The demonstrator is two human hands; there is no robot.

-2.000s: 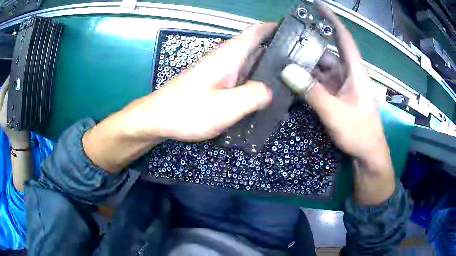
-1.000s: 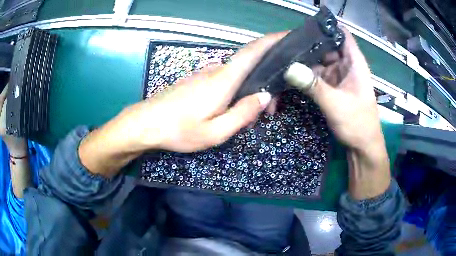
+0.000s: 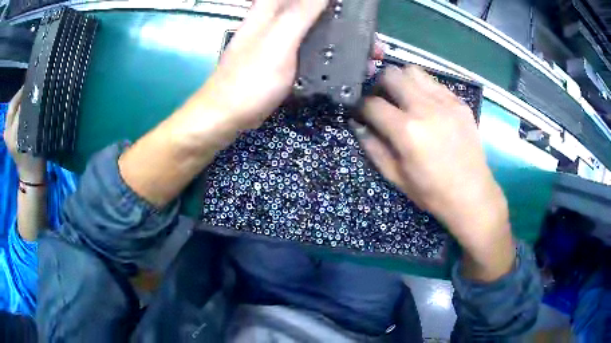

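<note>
My left hand (image 3: 264,63) holds a dark grey metal plate (image 3: 345,47) with small holes at its near end, above the far part of the tray. The plate's far end is cut off by the picture's top edge. My right hand (image 3: 429,137) is at the plate's near end, fingers curled and thumb pointing toward it. The fingertips are blurred, and I cannot tell if they hold a nut. The black tray (image 3: 321,248) below is filled with many small silvery nuts (image 3: 288,174).
A stack of dark ribbed plates (image 3: 60,84) stands on the green bench (image 3: 147,74) at the left. Another person's hand (image 3: 13,124) touches its left side, with a blue sleeve below. A metal-railed line (image 3: 469,74) runs behind the tray.
The plate has turned more upright, its holed near end now facing me. My left hand has moved up with it. My right hand has let go of the far end and come down to the near end.
</note>
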